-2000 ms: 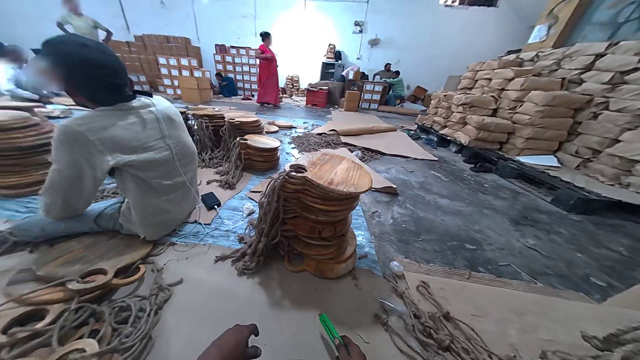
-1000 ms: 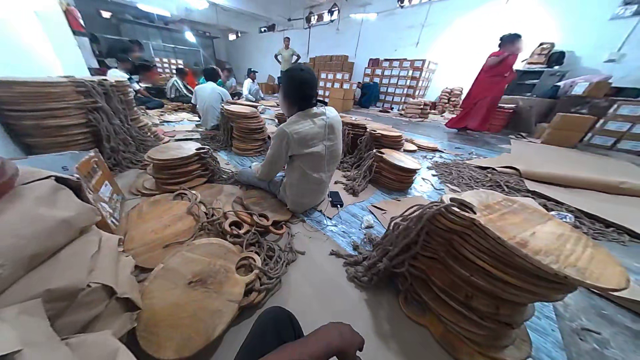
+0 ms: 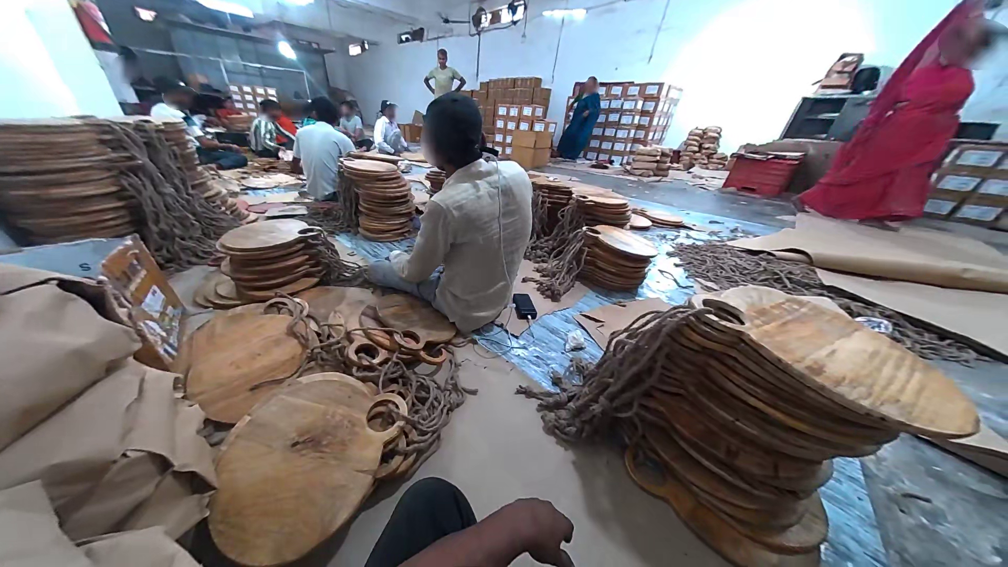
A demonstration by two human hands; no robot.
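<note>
My left hand (image 3: pixel 543 529) is at the bottom edge beside my dark-clothed knee (image 3: pixel 429 512); its fingers bend downward, and their tips are partly cut off, so what they hold is unclear. My right hand is out of view. To the right of my left hand leans a tall stack of round wooden boards with ring handles (image 3: pixel 748 425), the top board (image 3: pixel 843 354) pale and smooth. Grey-brown ropes (image 3: pixel 622 370) hang from its handles. Left of my knee, a large wooden board (image 3: pixel 299 465) lies beside more boards and tangled rope (image 3: pixel 429 402).
Brown paper bundles (image 3: pixel 71 441) and an opened carton (image 3: pixel 146 299) stand at the left. A seated co-worker (image 3: pixel 480 228) is just ahead, beside a black device with a cable (image 3: pixel 524 305). More board stacks (image 3: pixel 378 197), people and cartons fill the background. Brown paper covers the floor ahead of me.
The view has swung strongly left. Two seconds ago my right hand held a green object at the bottom edge; neither shows now. My left hand remains low in view.
</note>
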